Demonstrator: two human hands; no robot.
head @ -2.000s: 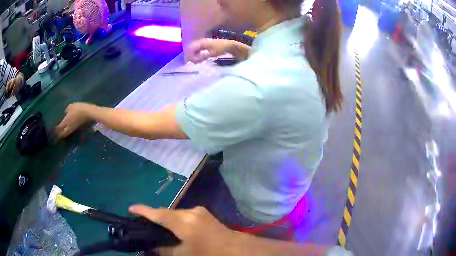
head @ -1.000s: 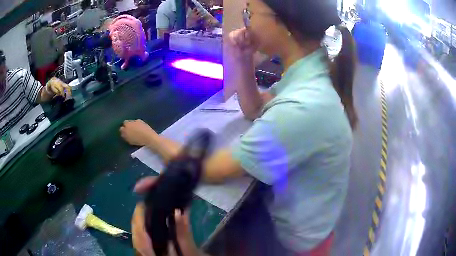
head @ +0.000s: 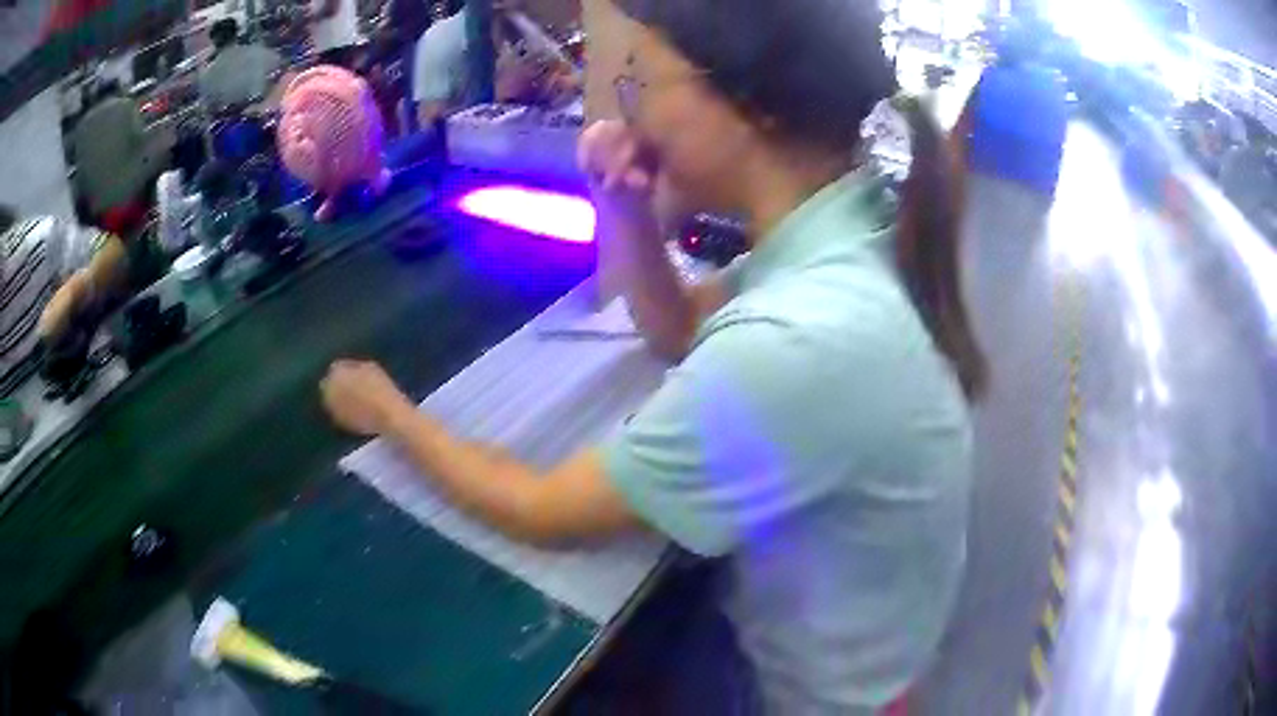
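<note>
Neither of my hands is in the picture. Nearest in front of me, a mallet (head: 255, 650) with a white head and yellow handle lies on the dark green bench mat (head: 406, 595). Its handle end runs into a dark area at the bottom edge. A small black part with a pale centre (head: 146, 544) sits on the green conveyor (head: 238, 420) at the left, somewhat blurred.
A person in a light green shirt (head: 826, 448) sits to the right, one forearm over the white sheet (head: 483, 406), one hand at the face. A purple-glowing lamp (head: 529, 211), a pink fan (head: 331, 129) and another worker's striped sleeve (head: 25, 280) are beyond.
My hand and the black headphone piece seen a second ago have left the picture. The large black piece on the conveyor is no longer visible at its earlier place.
</note>
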